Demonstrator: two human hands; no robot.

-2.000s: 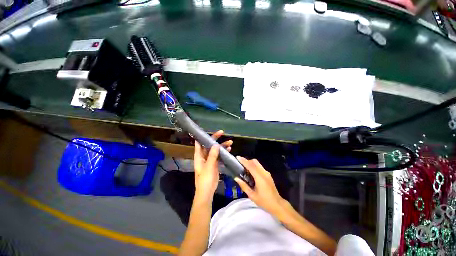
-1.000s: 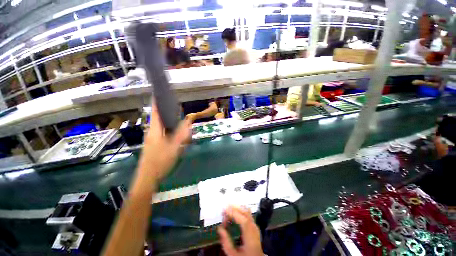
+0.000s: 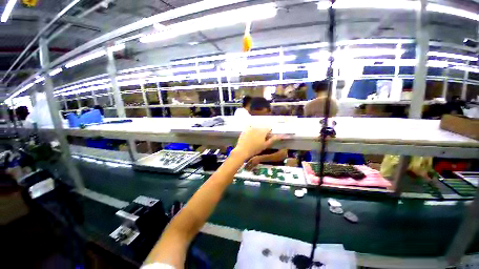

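My left hand (image 3: 256,141) reaches out to the front edge of the raised white shelf (image 3: 367,128). Its fingers are blurred, and I cannot tell whether they hold anything. No grey shell can be made out in it. My right hand is not in view. A small grey item (image 3: 211,122) lies on the shelf left of my hand. The dark brush head (image 3: 176,208) shows in part beside the black bench machine (image 3: 141,215). A white sheet (image 3: 252,257) with dark screw piles (image 3: 302,261) lies at the bottom, cut off by the edge.
A black cable (image 3: 318,205) hangs down right of my arm. Beyond the green bench are a tray of parts (image 3: 168,160), a pink sheet with dark parts (image 3: 341,176) and other workers. A cardboard box (image 3: 459,127) sits on the shelf at right. Small pale pieces (image 3: 335,205) lie on the bench.
The view has tilted up. My left hand, which held the grey shell upright, is now at the shelf edge, and the shell no longer shows. My right hand has left the view.
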